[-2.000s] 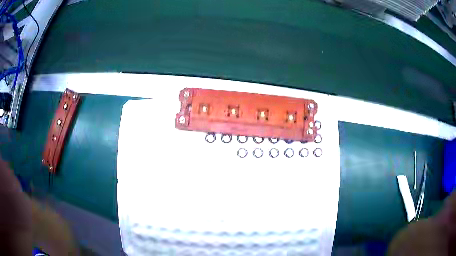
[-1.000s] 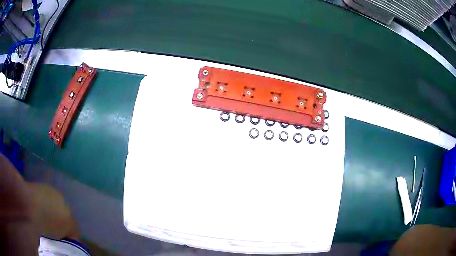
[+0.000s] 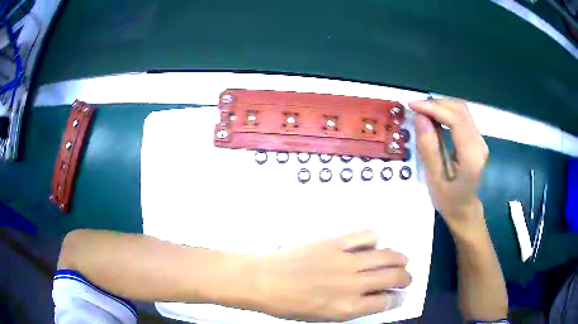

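Observation:
A reddish-brown fixture [image 3: 310,125] with four nests in a row lies across the top of the white tray [image 3: 184,183]. Small dark-rimmed round parts [image 3: 346,175] sit in rows on the tray just below it, some partly covered by it. My right hand [image 3: 451,142] is at the fixture's right end and holds a thin brownish pen-like stick [image 3: 449,166]; its tip is hidden by the fingers. My left hand [image 3: 342,275] lies palm down over the tray's lower right, fingers pointing right. Whether anything is under it cannot be seen.
A second reddish fixture [image 3: 70,158] lies at the left on the green surface. At the right are a white strip [image 3: 521,230], tweezers [image 3: 540,221], a thin stick [image 3: 532,193] and a blue bin [image 3: 572,193]. A pale rail [image 3: 120,87] and green belt [image 3: 253,38] run behind the tray.
Both hands have come in from the lower corners: my left over the lower tray, my right with the pen to the fixture's right end. The camera view has shifted.

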